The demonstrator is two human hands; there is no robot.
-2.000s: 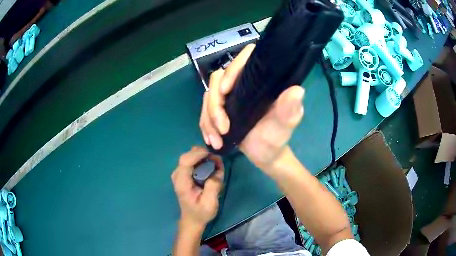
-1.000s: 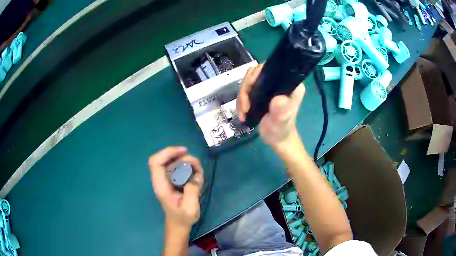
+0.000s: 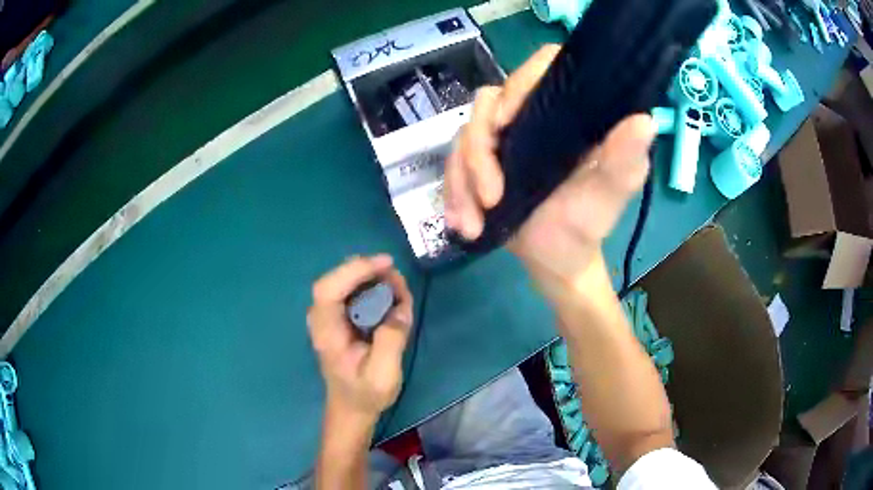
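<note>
My right hand is closed around a thick black electric screwdriver, tilted with its rear end up and to the right. Its lower end is by the front of the screw feeder; the tip is not clearly visible. My left hand is closed around a part with a dark grey rounded end facing up; the rest of it is hidden in the fist. The left hand is below and left of the screwdriver, apart from it. The feeder's open bin holds dark and metallic items.
A pile of teal housings lies beyond the feeder at right, and a few lie at the far left edge. An open carton with teal parts is beside my lap. A black cord crosses the bench.
Since one second ago, the screwdriver has come up closer to the camera and right. The left hand has shifted slightly right and up in the view, still holding the grey-ended part.
</note>
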